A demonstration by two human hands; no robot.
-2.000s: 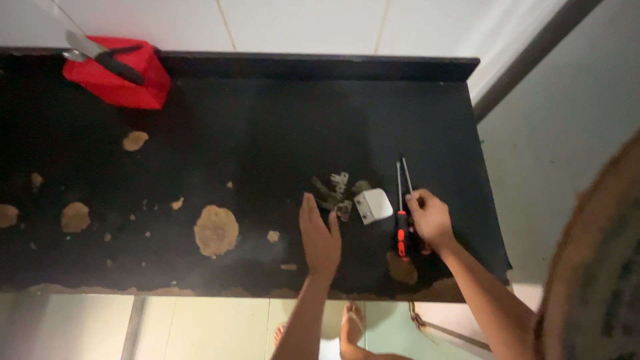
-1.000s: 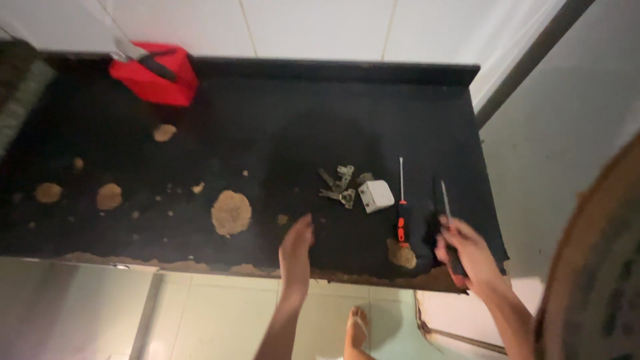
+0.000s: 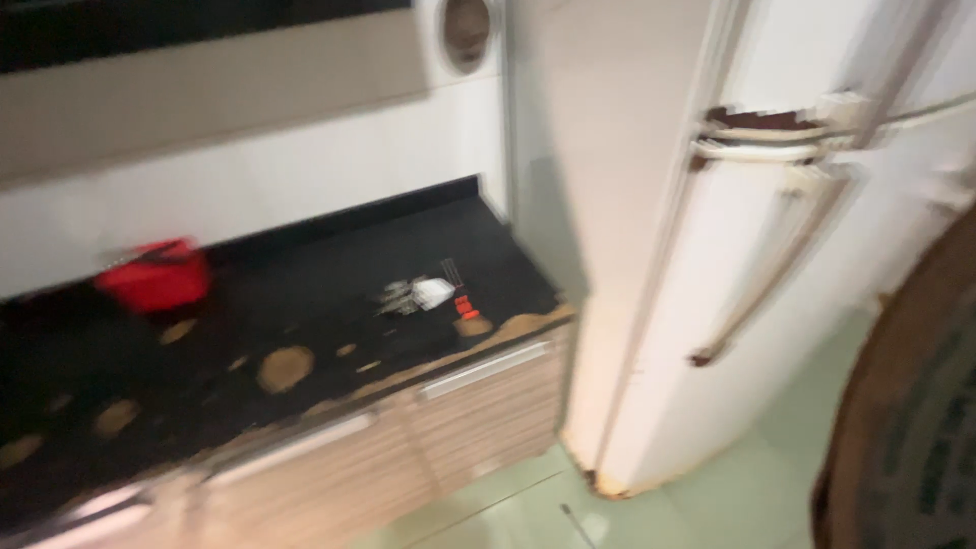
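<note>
Neither of my hands is in view. On the black countertop [image 3: 252, 328] lies a screwdriver with a red and black handle [image 3: 464, 305], its shaft toward the wall. Left of it sits a small white block-like part [image 3: 432, 293], with several small metal pieces [image 3: 398, 297] close by on its left side. Motion blur hides their exact shapes. A red container [image 3: 156, 276] with a dark-handled tool across its top stands farther left, against the wall.
Wood-grain drawers [image 3: 488, 412] with pale handles run below the worn counter edge. A white refrigerator [image 3: 686, 252] with rust marks stands to the right. A large round brown-rimmed object [image 3: 907, 396] fills the lower right. Green tiles [image 3: 488, 518] cover the floor.
The view has swung up and to the right. Both hands have left the view, along with the second screwdriver my right hand held one second ago.
</note>
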